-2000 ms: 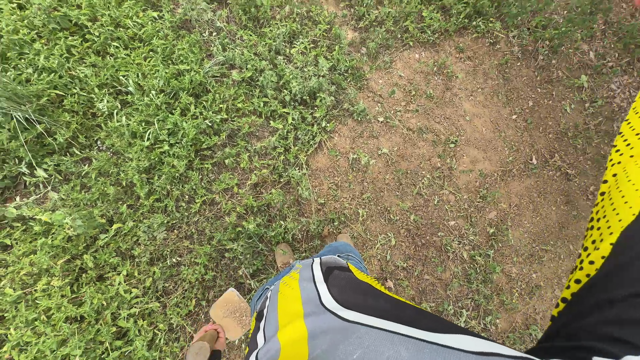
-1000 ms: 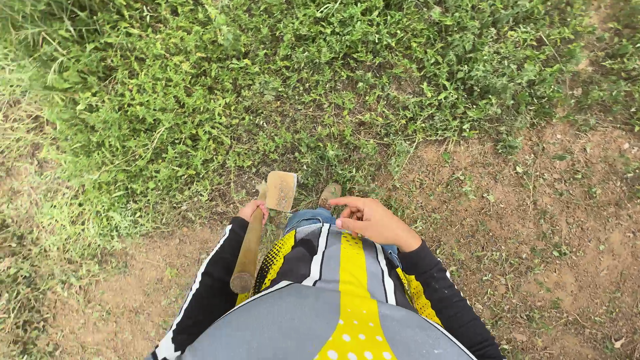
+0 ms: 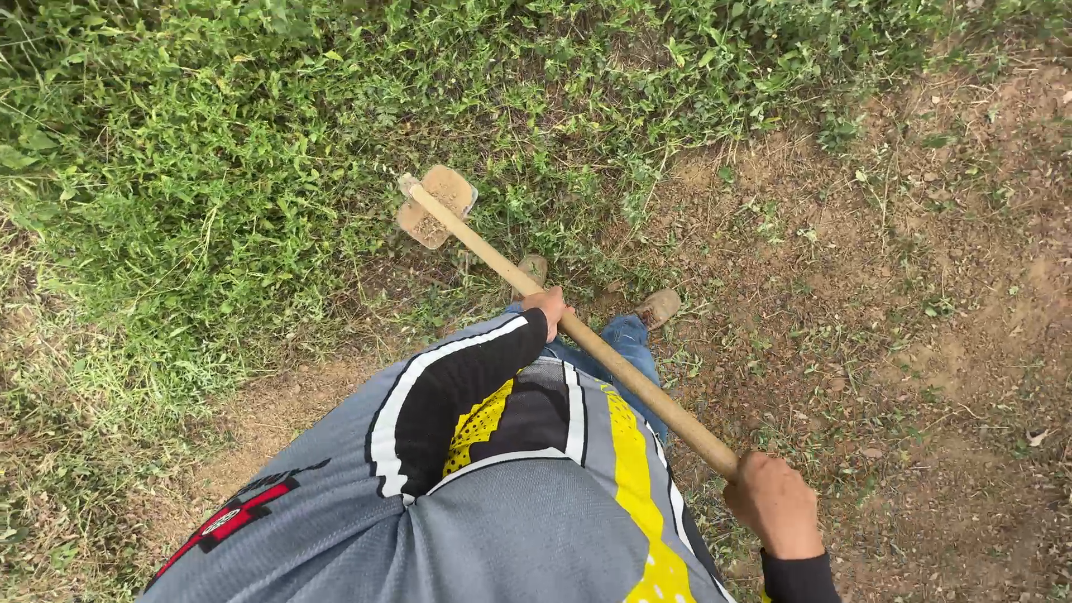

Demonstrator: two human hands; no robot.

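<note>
A long-handled hoe runs diagonally across my body, its wooden handle (image 3: 636, 381) held in both hands. My left hand (image 3: 548, 310) is closed around the middle part of the handle, above my jeans. Near the handle's lower right end, my right hand (image 3: 775, 504) grips it and covers the tip. The broad metal hoe blade (image 3: 437, 206), coated with dried soil, is at the upper left end, over the edge of the green weeds.
Dense green weeds (image 3: 209, 167) spread across the top and left. Bare brown soil (image 3: 837, 335) with leaf litter and small plants lies at the right. My shoes (image 3: 659, 308) stand just below the weeds, near the hoe handle.
One second ago only my left hand held the hoe, near its blade, and my right hand was apart from it. Now both hands hold the handle and the blade points up and left.
</note>
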